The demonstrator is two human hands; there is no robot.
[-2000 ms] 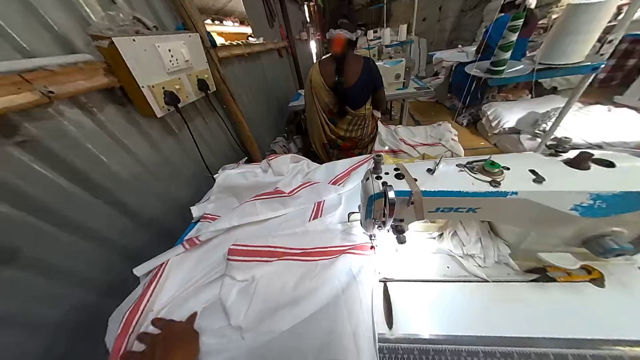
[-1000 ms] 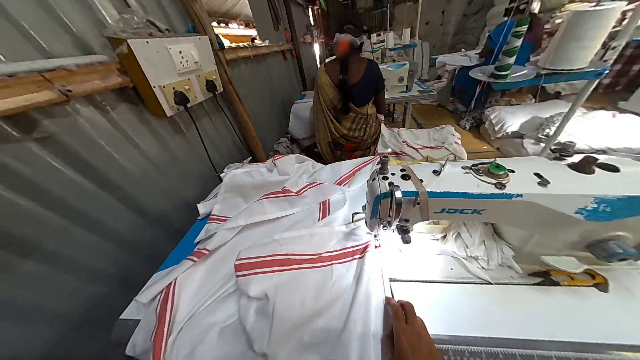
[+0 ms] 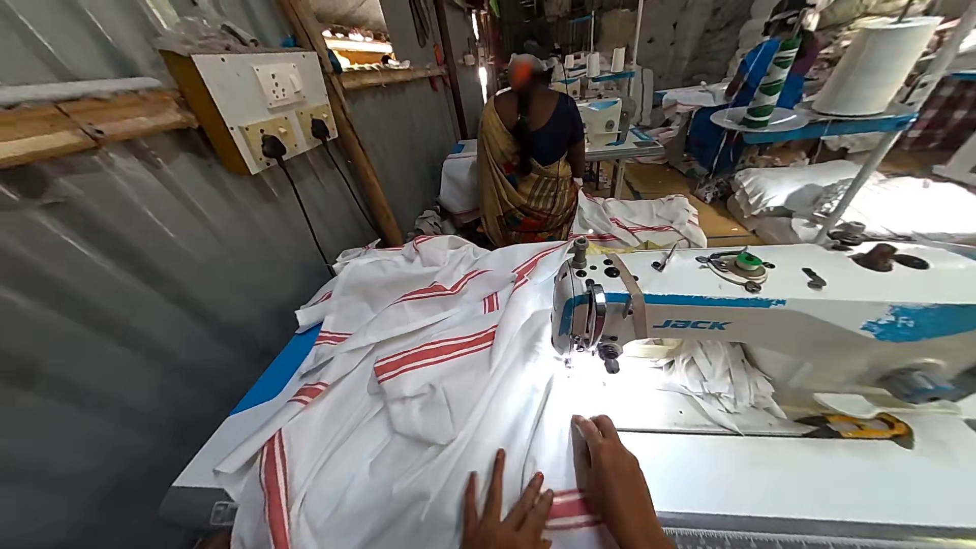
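White cloth with red stripes lies bunched over the left of the sewing table, its right edge running under the head of a Jack sewing machine. My left hand rests flat on the cloth at the bottom, fingers spread. Just right of it, my right hand lies at the cloth's right edge, its fingertips close together near the lit needle area; whether it pinches the cloth I cannot tell. The needle itself is lost in glare.
Yellow-handled thread snips and white cloth strips lie by the machine arm. A corrugated metal wall with a switch box stands at the left. Beyond the machine a person faces away; thread cones stand at the back right.
My left hand, at the cloth's lower left two seconds ago and out of view one second ago, is now beside my right hand. The striped cloth has shifted, with another red stripe showing by my hands.
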